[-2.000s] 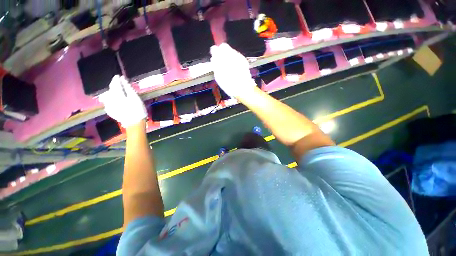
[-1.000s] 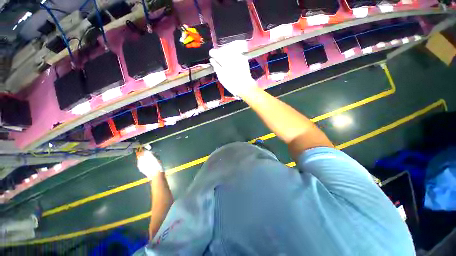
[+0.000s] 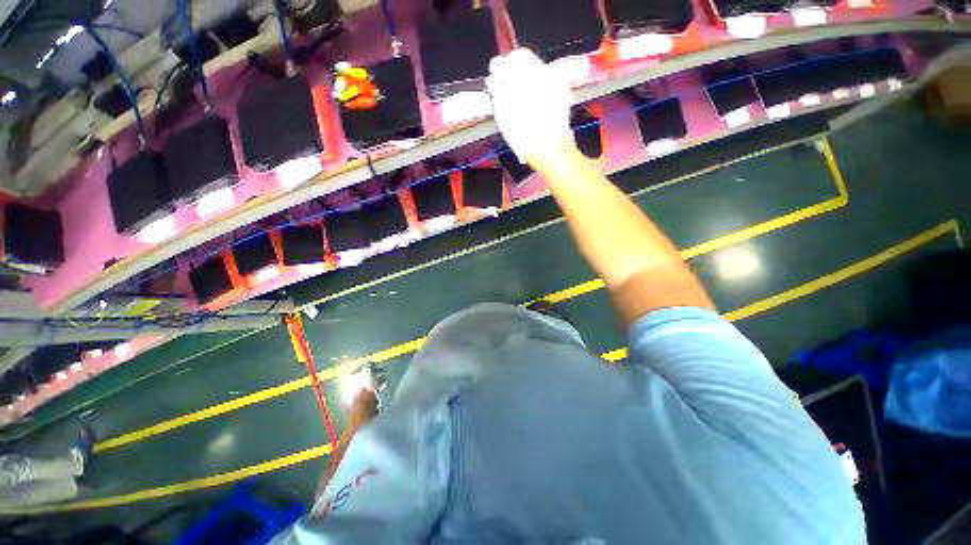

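Note:
Flat black units (image 3: 279, 119) lie in a row on the pink-matted shelf (image 3: 80, 240), some with orange-red edges showing. A small orange-yellow item (image 3: 357, 87) lies by the edge of one unit. My right hand (image 3: 532, 106), in a white glove, is at the shelf's front edge, over the front of a black unit (image 3: 554, 30); its fingers are too washed out to tell a grip. My left hand (image 3: 364, 383), gloved, is low beside my body, small and blurred; what it holds, if anything, cannot be told.
A lower tier holds more black units (image 3: 367, 221). Blue cables (image 3: 112, 59) hang behind the upper row. The green floor has yellow lines (image 3: 213, 410) and a thin red strip (image 3: 314, 373). A person's leg (image 3: 43, 479) shows at lower left, a carton (image 3: 951, 96) at right.
My left hand has left the shelf edge and come down and back beside my body. My right hand remains at the shelf edge, now slightly further right. The view has shifted along the rack.

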